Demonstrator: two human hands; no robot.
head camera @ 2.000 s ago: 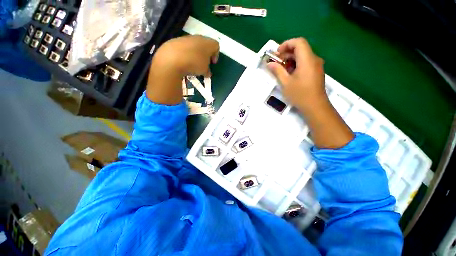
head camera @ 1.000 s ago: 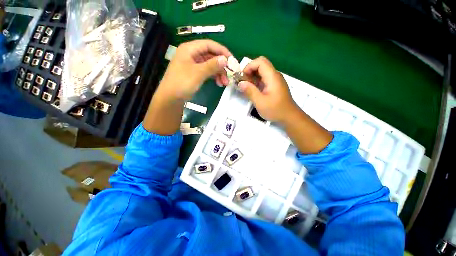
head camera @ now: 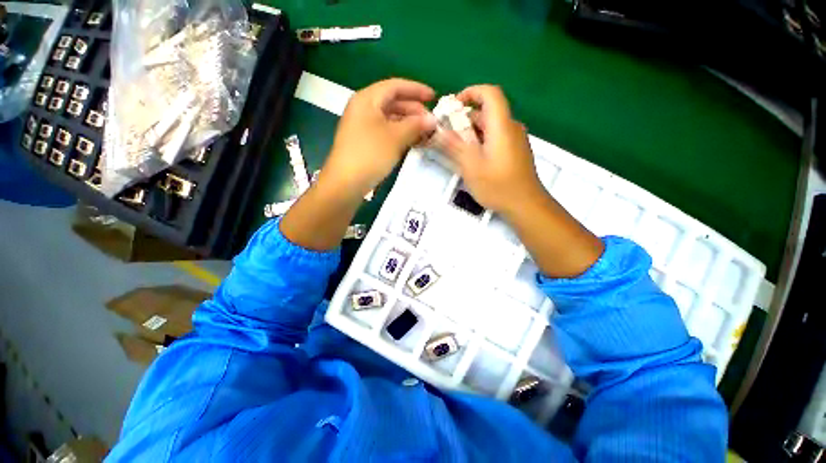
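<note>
My left hand and my right hand meet above the far left corner of the white blister tray. Both hold a small pale piece between the fingertips; its exact shape is blurred and partly covered by the fingers. Several framed units with dark centres lie in the tray pockets at the left. A dark-faced unit lies among them, and another dark one is below my right hand.
A black parts tray with rows of units stands at the left, with a clear bag of strips on it. Strips lie on the green mat beside my left forearm. A strip with unit lies at the back.
Both hands have come together; my right hand left the tray's far corner with a unit, my left hand rose from the loose strips. The view has shifted slightly.
</note>
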